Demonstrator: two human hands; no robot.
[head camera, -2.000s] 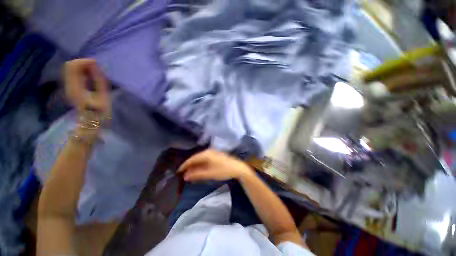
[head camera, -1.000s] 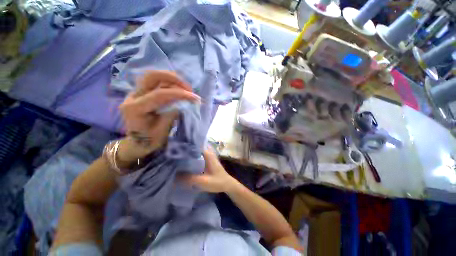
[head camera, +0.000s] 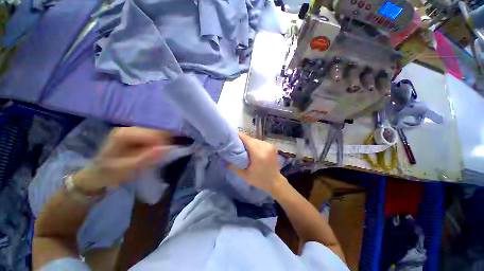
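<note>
A bundle of light blue-grey cloth (head camera: 204, 114) lies over my lap, its upper part rolled or folded into a long smooth shape that points up and left. My right hand (head camera: 260, 163) grips the bundle at its lower right side. My left hand (head camera: 132, 153) is blurred, left of the bundle, with its fingers closed on a pale strip or cloth end (head camera: 180, 152) that runs to the bundle. Whether this strip is a tie or part of the garment cloth cannot be told.
Garment pieces (head camera: 186, 39) lie heaped on the purple cloth surface (head camera: 124, 103). The overlock machine (head camera: 339, 69) stands at right. A tape roll (head camera: 386, 136), yellow-handled scissors (head camera: 394, 157), a dark red stick (head camera: 407, 147) and cloth scraps (head camera: 416, 112) lie beside it. Blue crates (head camera: 372, 219) are below.
The cloth bundle now shows a smooth rolled part pointing up and left. My left hand has moved left and down, away from the bundle's top. My right hand has moved up and right.
</note>
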